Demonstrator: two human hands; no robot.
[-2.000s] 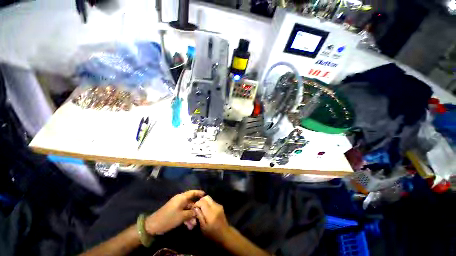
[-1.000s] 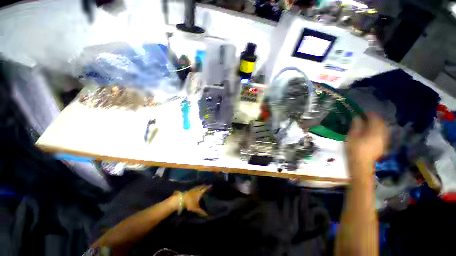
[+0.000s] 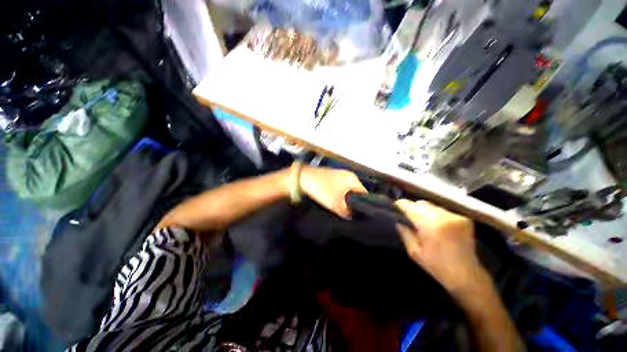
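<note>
A dark garment (image 3: 323, 237) hangs across my lap, with its edge raised near the table's front edge. My left hand (image 3: 331, 189) is closed on its upper edge. My right hand (image 3: 438, 237) grips the same edge a little to the right, thumb below. The fingertips are partly hidden by the cloth. The grey button machine (image 3: 474, 62) stands on the table behind my right hand, and its metal work plate (image 3: 419, 146) is near the table edge. No garment cloth shows under the machine head. The machine is blurred.
The white table (image 3: 268, 100) has a wooden front edge. Small snips (image 3: 324, 101) lie left of a turquoise strip (image 3: 404, 81). A coppery button pile (image 3: 292, 47) lies before a bluish plastic bag (image 3: 330, 14). A green sack (image 3: 75, 144) and dark garments (image 3: 103, 234) are at left.
The view has swung left. My right hand has come from beside the green-rimmed bowl to the lap. Both hands now hold the dark garment, raised near the table edge.
</note>
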